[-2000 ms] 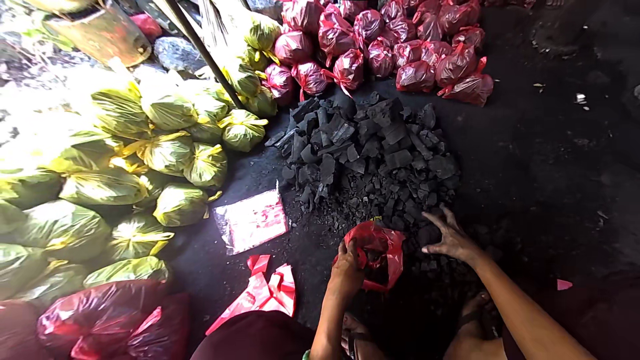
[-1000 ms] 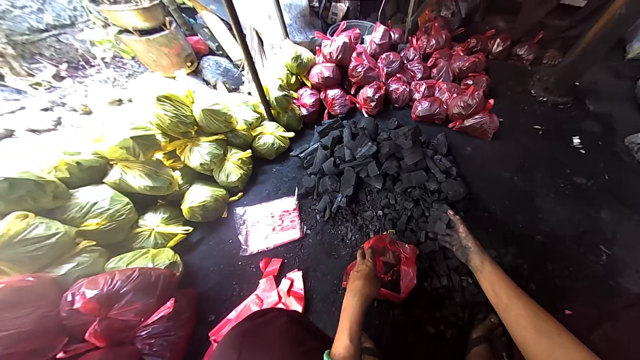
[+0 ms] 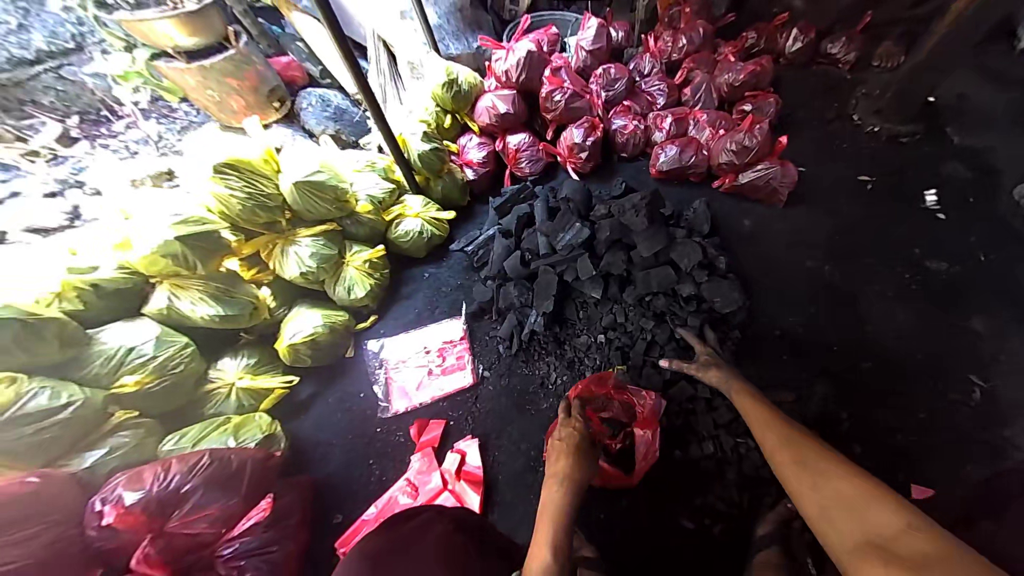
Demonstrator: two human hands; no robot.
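My left hand (image 3: 573, 445) grips the left rim of a red plastic bag (image 3: 640, 436), which stands with its mouth up and dark pieces inside. My right hand (image 3: 704, 364) is spread, fingers apart, over the near right edge of a heap of charcoal (image 3: 600, 256); it holds nothing that I can see. The heap lies just beyond the bag, with larger lumps at the back and small bits at the front. Left of the bag, a flat red plastic bag (image 3: 436, 478) lies on the dark ground, and a clear packet with red plastic inside (image 3: 424, 362) lies beyond it.
Tied yellow bags (image 3: 204, 300) are piled along the left, with large dark red bags (image 3: 188, 508) nearer me. Tied red bags (image 3: 580, 144) stand behind the heap. A thin dark pole (image 3: 368, 96) rises between the piles. Clay pots (image 3: 228, 80) sit at the upper left.
My right hand has shifted at the heap's near right edge, and its fingers are now spread wider. The left hand stays on the red bag's rim.
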